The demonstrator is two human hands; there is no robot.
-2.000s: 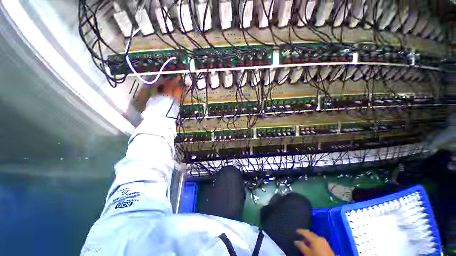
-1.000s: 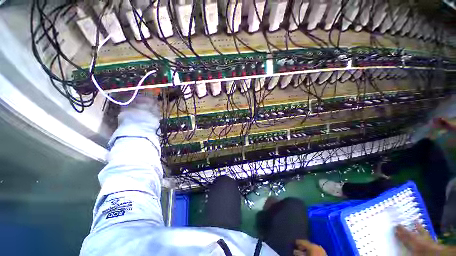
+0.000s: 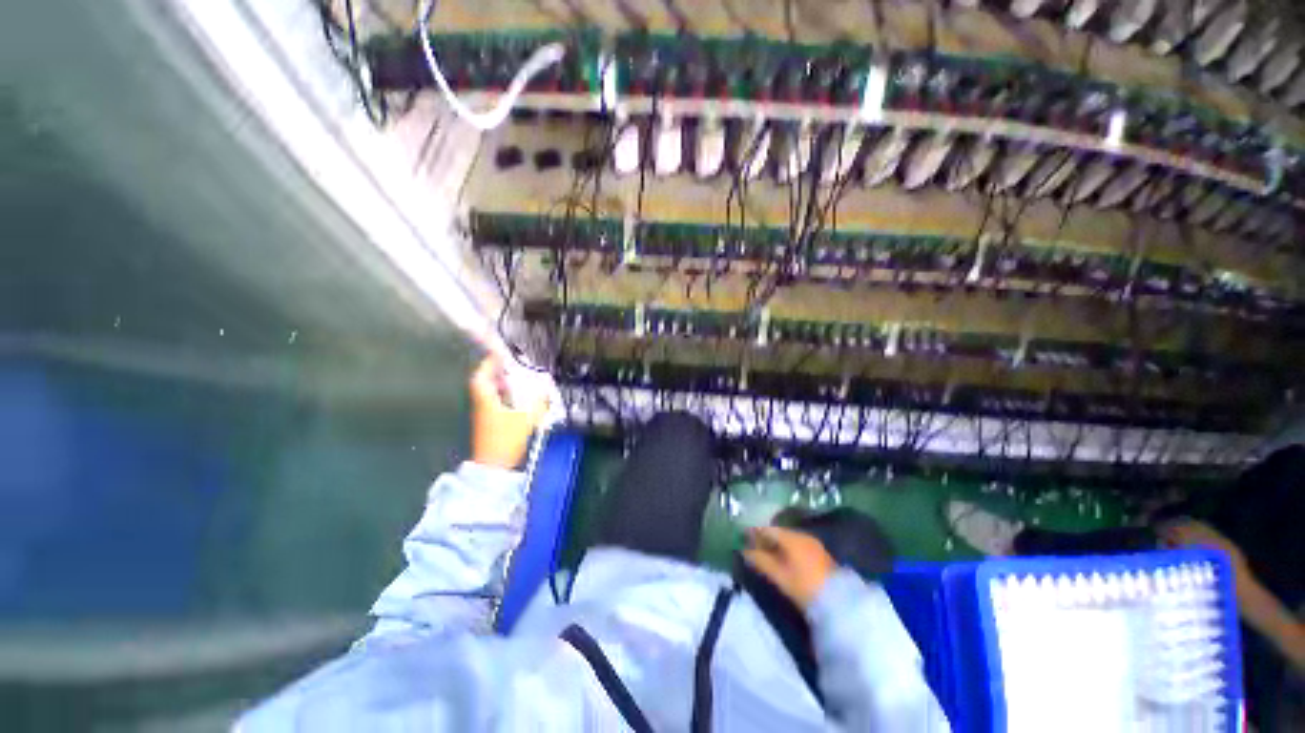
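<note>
My left hand (image 3: 504, 415) is at the lower left end of the test rack (image 3: 802, 215), with its fingers at a small white shape; whether it grips this is too blurred to tell. My right hand (image 3: 790, 561) lies over my dark knee, fingers a little apart, with nothing visible in it. Slanting white power adapters (image 3: 668, 148) sit in a row on the middle tier. Dark rack sockets (image 3: 527, 156) show uncovered at that row's left end. A white cable (image 3: 494, 115) loops over the green load board (image 3: 716, 79) above.
A blue crate (image 3: 970, 630) with dense white packed adapters (image 3: 1188, 630) stands at lower right. Another person's hand (image 3: 1202, 537) is beside it. A blue box edge (image 3: 547, 523) is below my left hand. Black leads hang over the tiers. White scraps lie on the green floor.
My left hand has moved down from the upper tier to the rack's lower left end. My right hand has come up over my knee. The other person's hand has left the crate's contents.
</note>
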